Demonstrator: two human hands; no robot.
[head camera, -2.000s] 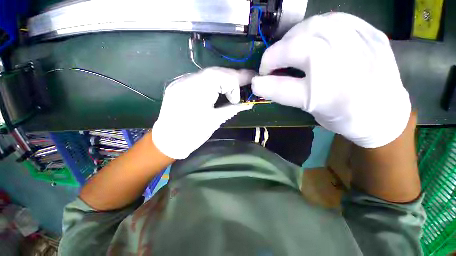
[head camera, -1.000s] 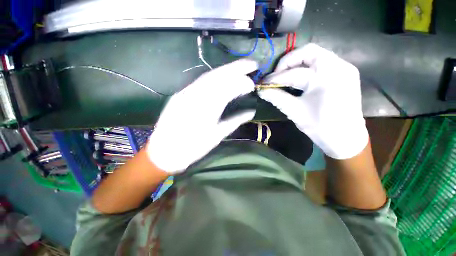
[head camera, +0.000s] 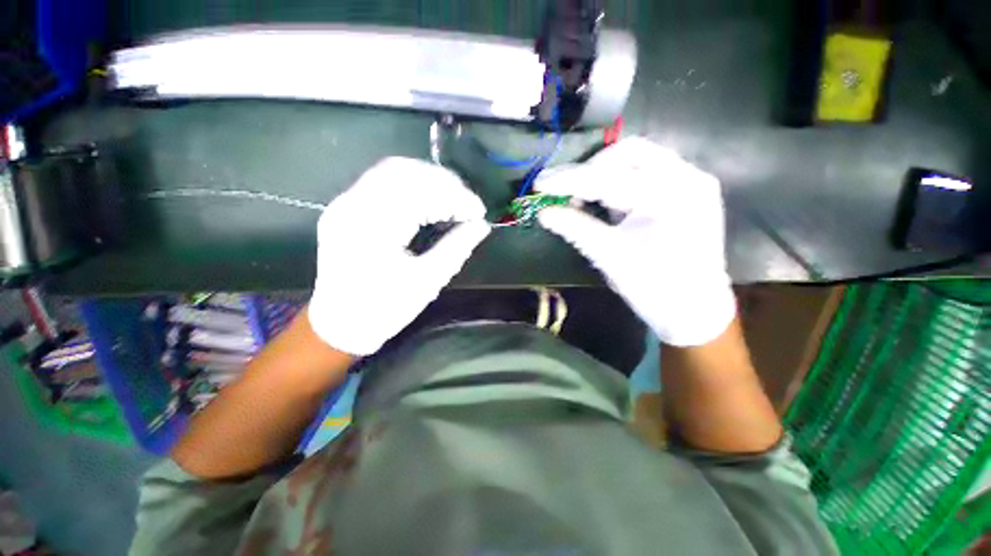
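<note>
A small green circuit board (head camera: 535, 206) is between my two white-gloved hands, near the front edge of the bench. My right hand (head camera: 663, 234) pinches its right end between thumb and fingers. My left hand (head camera: 391, 250) pinches a thin silvery strand, the solder wire (head camera: 245, 196), whose tip reaches the board's left end. Blue lead wires (head camera: 535, 172) run from the board up to the black end of the silver motor unit assembly (head camera: 326, 71). Red lead wires (head camera: 614, 131) show above my right hand. A short white lead (head camera: 437, 141) hangs below the assembly.
A black holder with a yellow sponge (head camera: 853, 78) is at the upper right, and a black block (head camera: 937, 212) at the right. The solder reel stand (head camera: 60, 212) is at the left. Crates (head camera: 136, 369) and a green mesh basket (head camera: 907, 402) stand below the bench edge.
My right hand has moved left and down and turned the board so its green face shows. My left hand has closed on the solder wire. The bench view has shifted downward.
</note>
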